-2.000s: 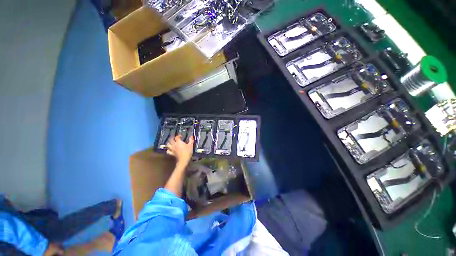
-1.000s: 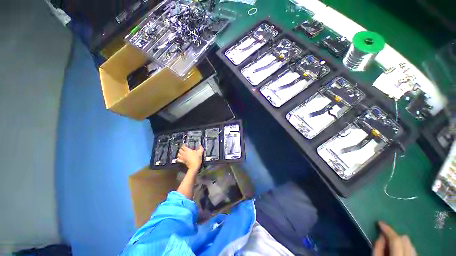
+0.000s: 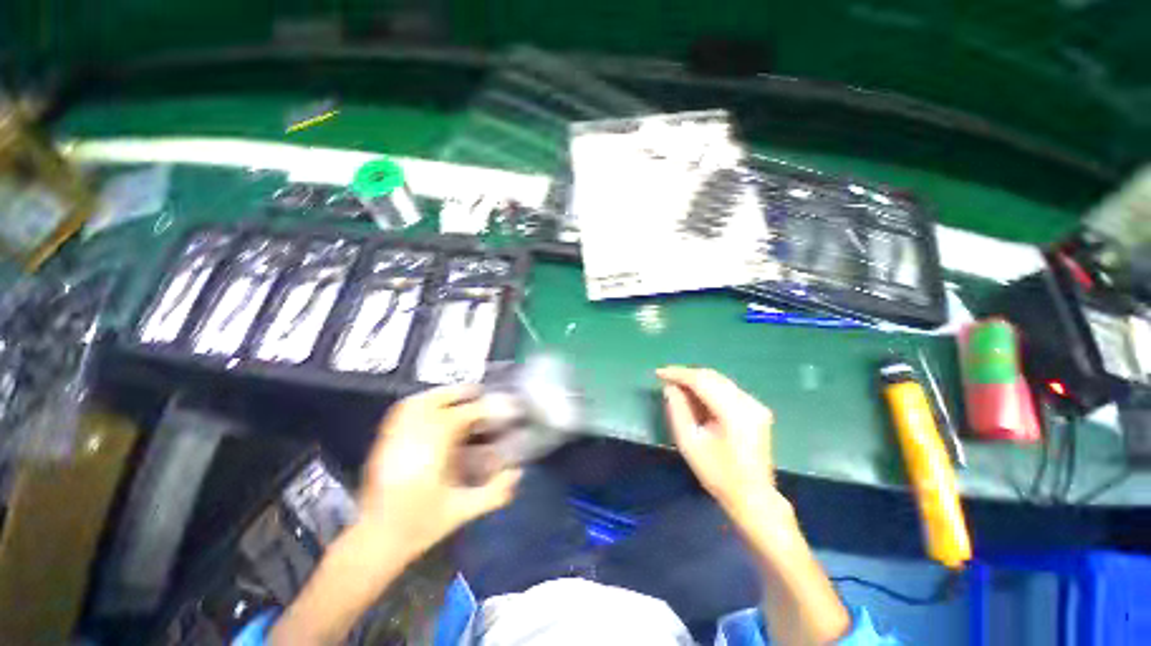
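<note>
My left hand is at the bench's front edge, closed around a blurred silvery-grey object, possibly a phone body. Motion blur hides its details. My right hand is over the green mat to the right of it, fingers loosely curled, thumb and forefinger slightly apart, with nothing visible in it. A black tray holding several open phone bodies in a row lies on the mat to the left.
A white parts sheet overlaps a second phone tray. A green-rimmed wire spool stands behind the left tray. A yellow electric screwdriver, a red-green roll and a black box are at right. A carton is lower left.
The view has swung right to the bench. My left hand has left the lower tray and now holds the silvery object. My right hand is now fully in view over the mat.
</note>
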